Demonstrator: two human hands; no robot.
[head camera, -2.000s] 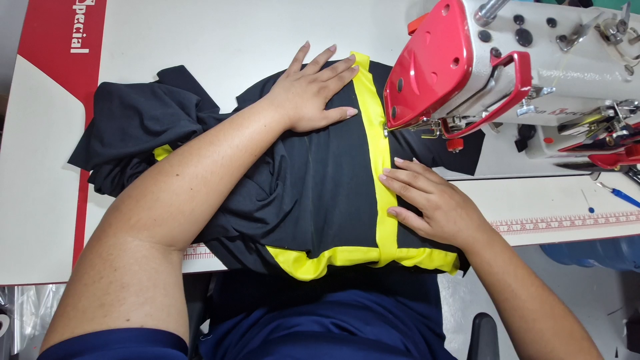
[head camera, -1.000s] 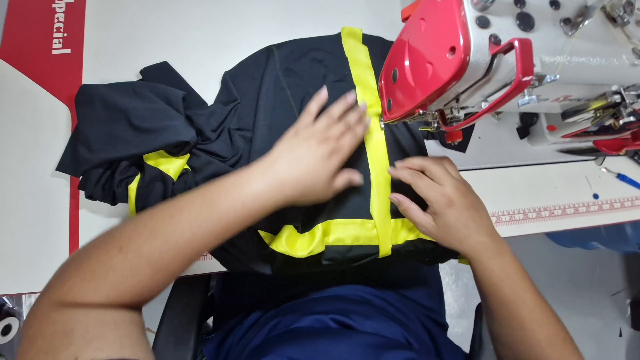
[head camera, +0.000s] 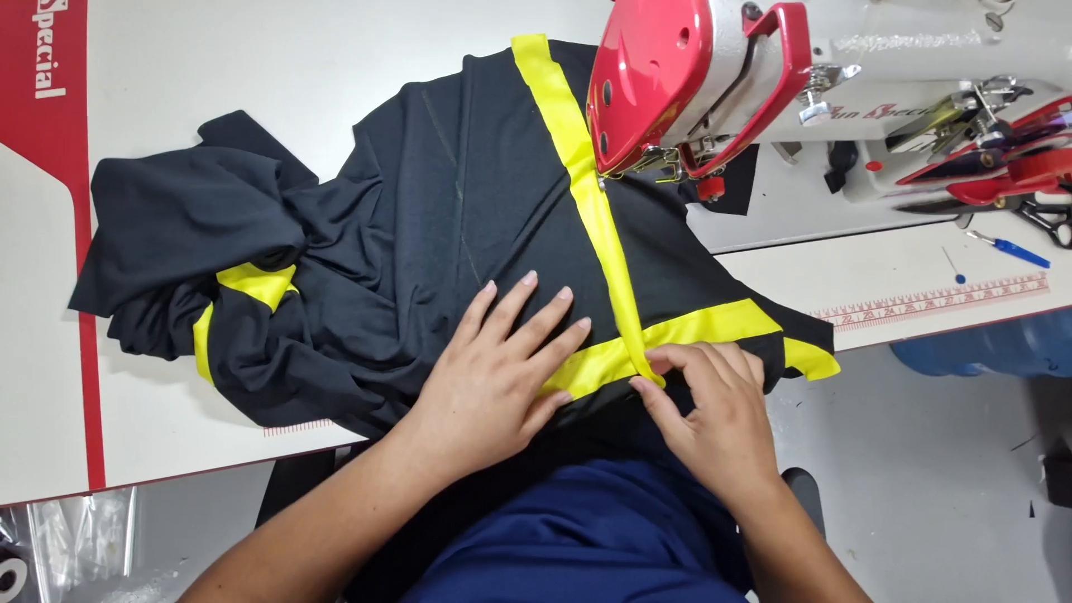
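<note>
Black fabric (head camera: 502, 209) with yellow trim lies bunched to the left and spread flatter under the head of a sewing machine (head camera: 653, 84). A long yellow strip (head camera: 595, 218) runs down from beside the machine's needle area and crosses a second yellow band (head camera: 720, 322) close to the table's front edge. My left hand (head camera: 494, 377) rests on the fabric with its fingers spread, left of the crossing. My right hand (head camera: 712, 402) pinches the near end of the long strip between thumb and forefinger.
On the white table (head camera: 167, 67), right of the fabric, are a blue-handled seam ripper (head camera: 1013, 249), a blue-headed pin (head camera: 959, 277) and black-handled scissors (head camera: 1051, 219). A printed ruler scale (head camera: 938, 301) runs along the front edge. A blue container (head camera: 988, 343) stands below the table's edge.
My left hand has come down off the upper fabric toward the front edge. My right hand has moved nearer the body and taken hold of the long strip's end.
</note>
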